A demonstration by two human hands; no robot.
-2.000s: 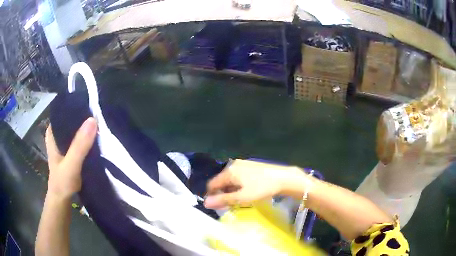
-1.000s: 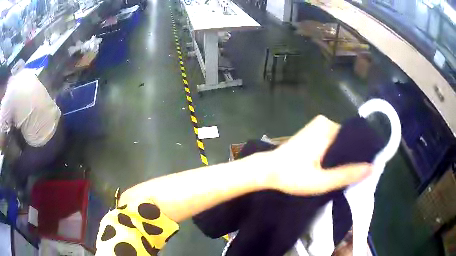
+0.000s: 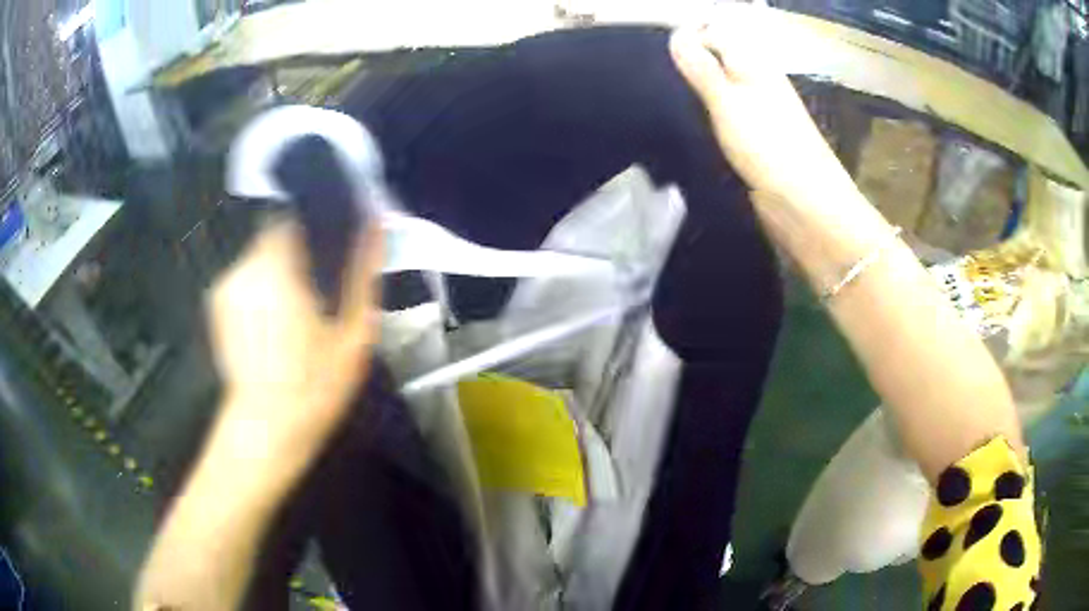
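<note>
A dark garment with a pale lining hangs spread open between my hands. A white plastic hanger lies inside it, its hook up at the left. A yellow card shows against the lining below the hanger bar. My left hand, blurred, grips dark cloth beside the hook. My right hand is raised at the top and holds the garment's upper edge; its fingertips are partly hidden.
A long table runs across the back, with a brown carton under it. A pale dress form stands at the right. A white-topped table is at the left. The floor is green.
The view has swung back from the aisle to the long table. The garment is now spread wide, my right hand has come up onto its edge, and the yellow card and lining show.
</note>
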